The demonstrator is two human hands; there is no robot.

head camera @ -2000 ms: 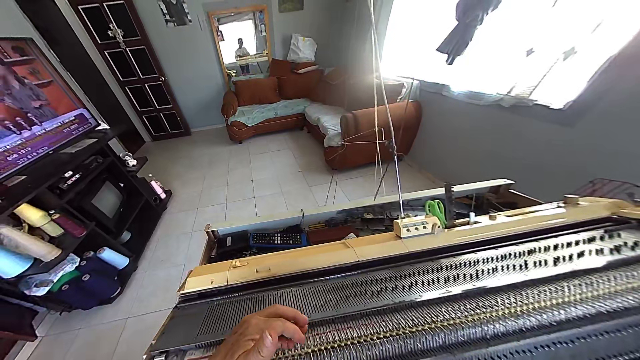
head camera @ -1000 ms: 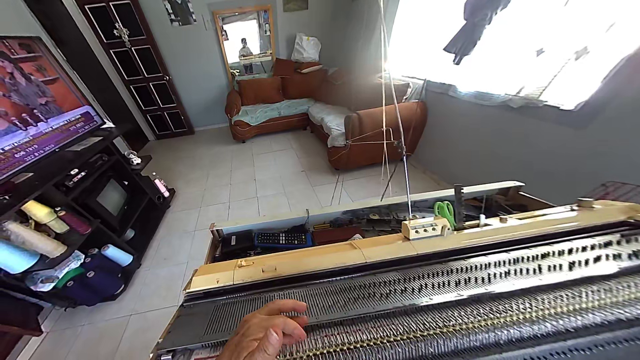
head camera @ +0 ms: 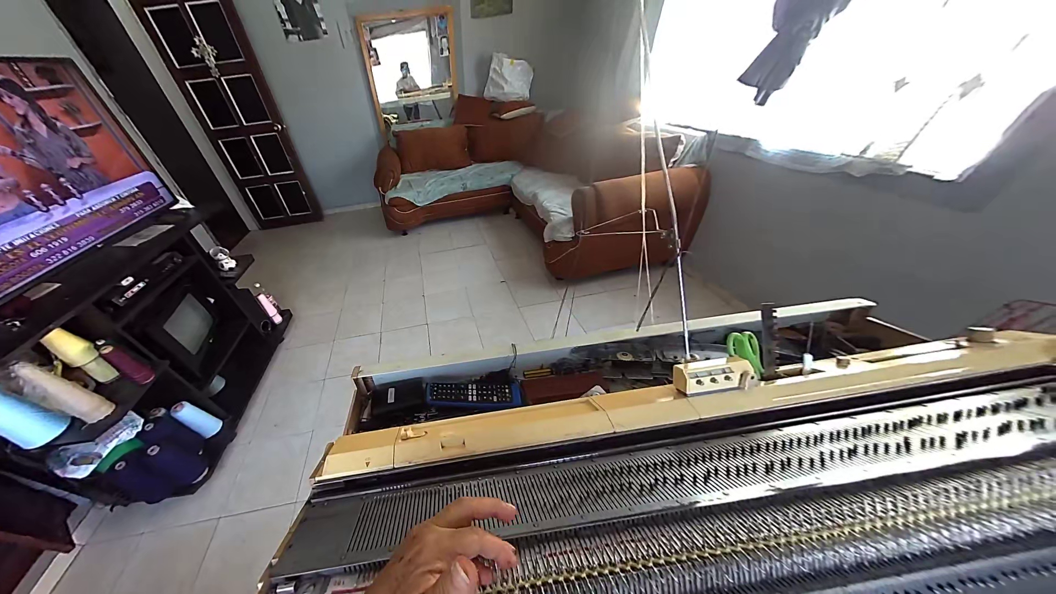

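A knitting machine with a cream plastic casing and a long metal needle bed runs across the lower view. My left hand is over the bed's left part at the bottom, palm partly turned up, fingers curled and apart, with nothing seen in it. Whether its fingertips touch the needles I cannot tell. Yellow yarn lies along the row of needles to the right of my fingers. A cream row counter sits on the back casing beside the yarn mast. My right hand is out of view.
Behind the machine, an open tray holds a remote control, green-handled scissors and small tools. On the left, a black shelf unit holds yarn cones and a television. A brown sofa stands beyond.
My left hand stays over the left part of the needle bed, with its fingers slightly more spread than two seconds ago.
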